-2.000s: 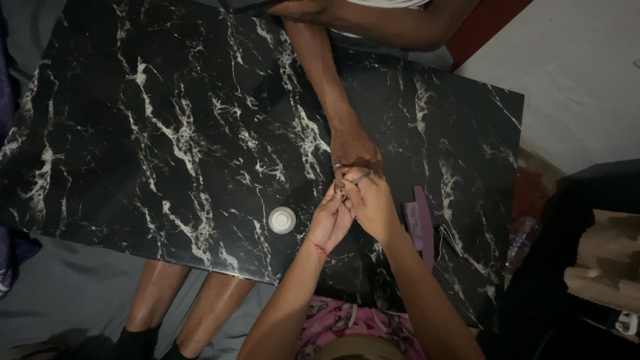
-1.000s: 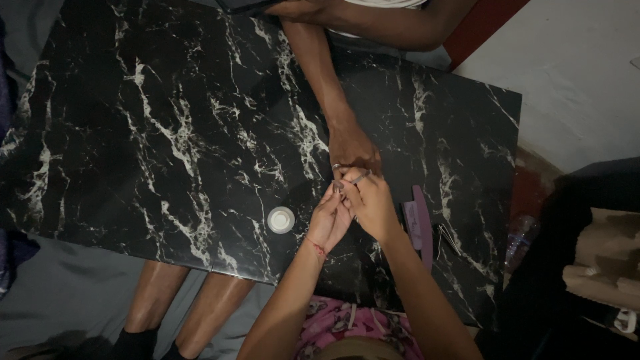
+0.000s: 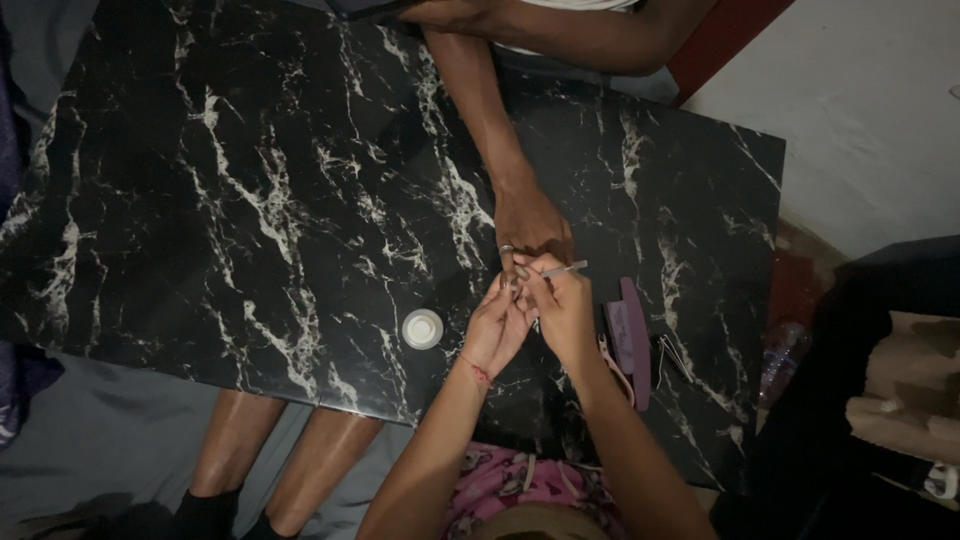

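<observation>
Over the black marbled table (image 3: 337, 202), another person's hand (image 3: 530, 217) reaches down, palm toward the table, with a ring on one finger. My left hand (image 3: 499, 326) holds a finger of that hand from below; a red bracelet (image 3: 477, 371) is on my wrist. In my right hand (image 3: 559, 307) is a thin metal manicure tool (image 3: 564, 269), its flat end sticking out to the right. Its working tip near the fingertips is hidden by my fingers. A round white container (image 3: 423, 329) stands left of my left hand.
Right of my right wrist lie a purple nail file (image 3: 636, 345), a purple buffer block (image 3: 619, 330), pink-handled clippers or scissors (image 3: 616, 371) and a small metal tool (image 3: 673, 358). The other person's second forearm (image 3: 577, 34) crosses the far edge. A clear plastic bottle (image 3: 784, 360) is beyond the right edge.
The flat end of the metal tool now sticks out to the right of my right hand, where it did not show before. Both my hands stay at the other person's fingers.
</observation>
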